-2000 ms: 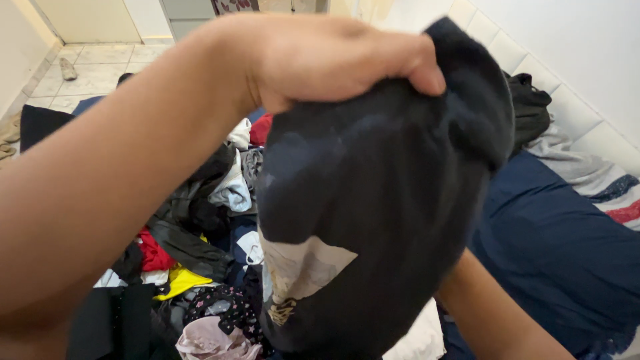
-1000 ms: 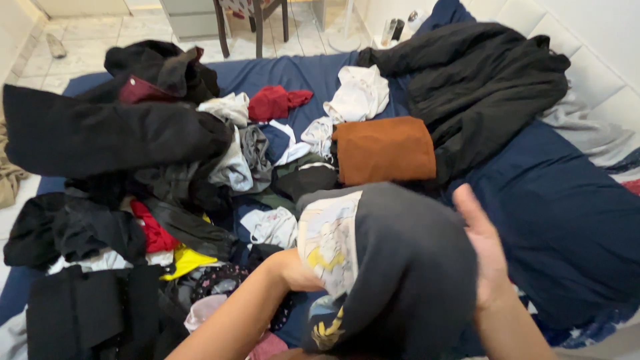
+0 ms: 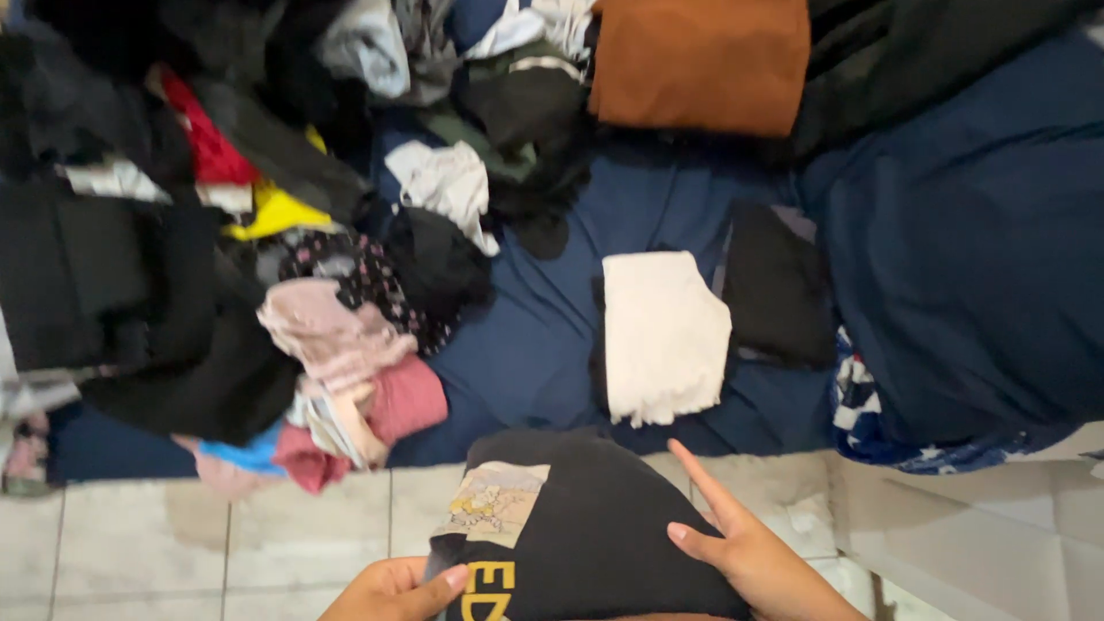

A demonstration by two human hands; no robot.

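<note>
A dark grey garment (image 3: 595, 517) with a printed picture patch and yellow lettering is spread between my hands, over the floor at the bed's near edge. My left hand (image 3: 397, 586) pinches its left edge, thumb on top. My right hand (image 3: 742, 552) lies at its right side, thumb on the cloth and index finger stretched out; the other fingers are partly hidden. Just beyond the garment, a folded white garment (image 3: 664, 336) with a ruffled edge rests on the navy bedsheet (image 3: 535, 319). To its right is a folded black garment (image 3: 780, 293).
Mixed clothes cover the bed's left side, with a pink garment (image 3: 332, 332) and a yellow one (image 3: 280, 211) among them. A folded brown cloth (image 3: 703, 65) lies at the far side. Navy bedding (image 3: 966, 259) is at right. Tiled floor (image 3: 302, 535) runs along the bed's near edge.
The grey garment was held up in front of the camera and is now lower, spread flatter between both hands. The view has tilted down. The right hand has come to the garment's right side.
</note>
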